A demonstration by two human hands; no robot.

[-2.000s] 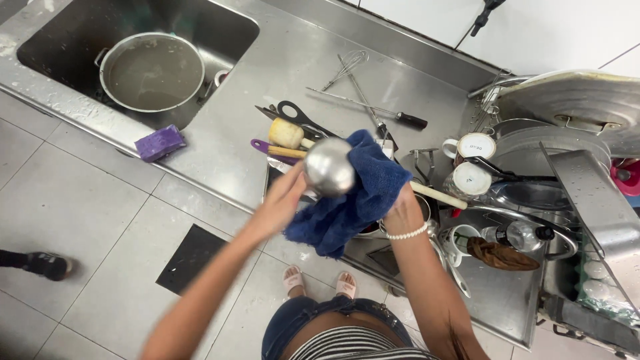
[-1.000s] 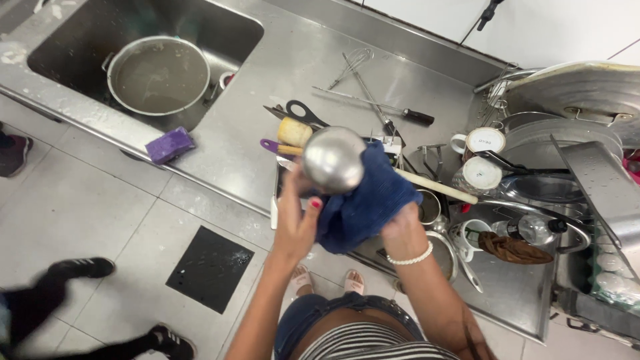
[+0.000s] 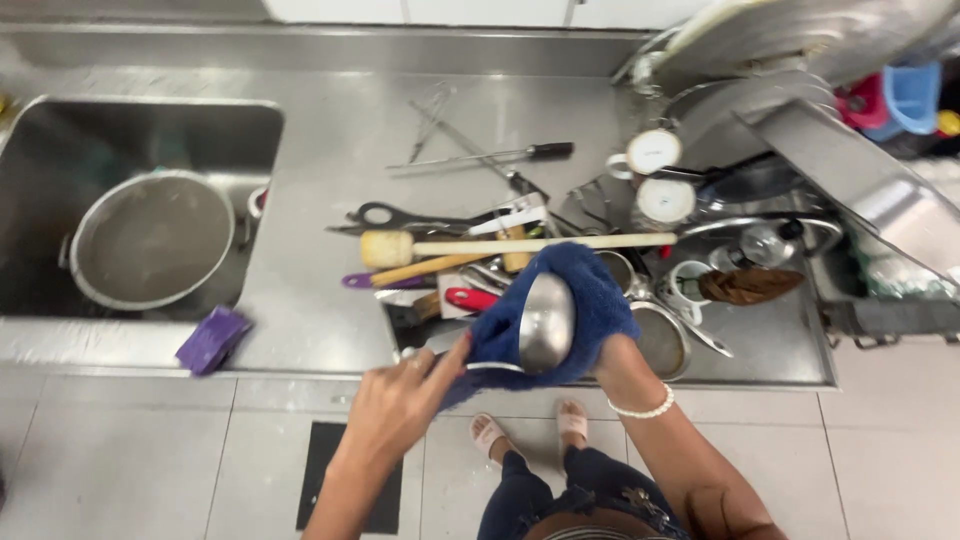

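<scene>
A steel ladle lies against a blue cloth, its rounded bowl facing up. My left hand grips the ladle's handle and part of the cloth at the lower left of the bowl. Beneath the cloth is my right hand, its fingers covered by it and a beaded bracelet on the wrist. Just beyond both hands lie a long wooden-handled tool with a pale yellowish head, a red-handled utensil and black scissors.
At the left, a sink holds a metal pot of cloudy water. A purple sponge sits on the counter edge. A whisk and a black-handled rod lie behind. Mugs, lids and trays crowd the right side.
The ladle's bowl, earlier held up with the cloth behind it, now rests within the cloth. A person's legs and shoes seen at the lower left have left the view. The view has shifted.
</scene>
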